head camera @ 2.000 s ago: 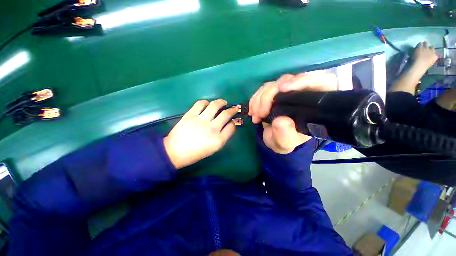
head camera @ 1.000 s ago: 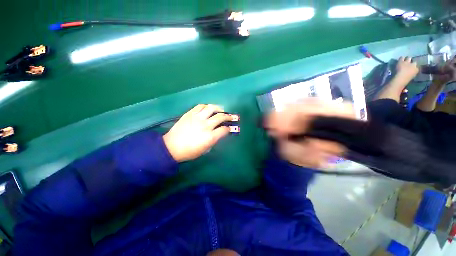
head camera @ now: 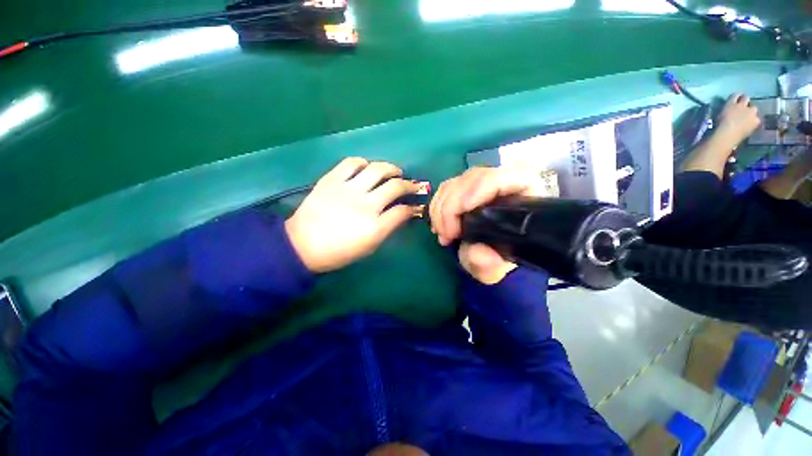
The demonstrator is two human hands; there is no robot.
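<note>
My left hand (head camera: 343,218) lies on the green mat with its fingers over paired black clamps, whose copper tips (head camera: 422,189) show past the fingertips. A thin black lead (head camera: 272,197) runs from under this hand to the left. My right hand (head camera: 476,209) is closed around the black electric screwdriver (head camera: 552,236), held nearly level. The driver's front end is at the copper tips, but my right fingers hide its tip, so contact cannot be told. The ribbed cord (head camera: 712,263) leaves its rear end to the right.
A white-grey box with Chinese lettering (head camera: 583,160) stands behind my right hand. Another lead with black clamps (head camera: 289,25) lies on the far mat. A co-worker's hand (head camera: 737,118) and dark sleeve are at the right. A dark flat object (head camera: 11,316) is at the left edge. Boxes and blue bins (head camera: 746,365) stand on the floor.
My right hand and the screwdriver have moved back left to the copper tips from beside them. My left hand stays on the clamps. The view has shifted, moving the far leads leftward.
</note>
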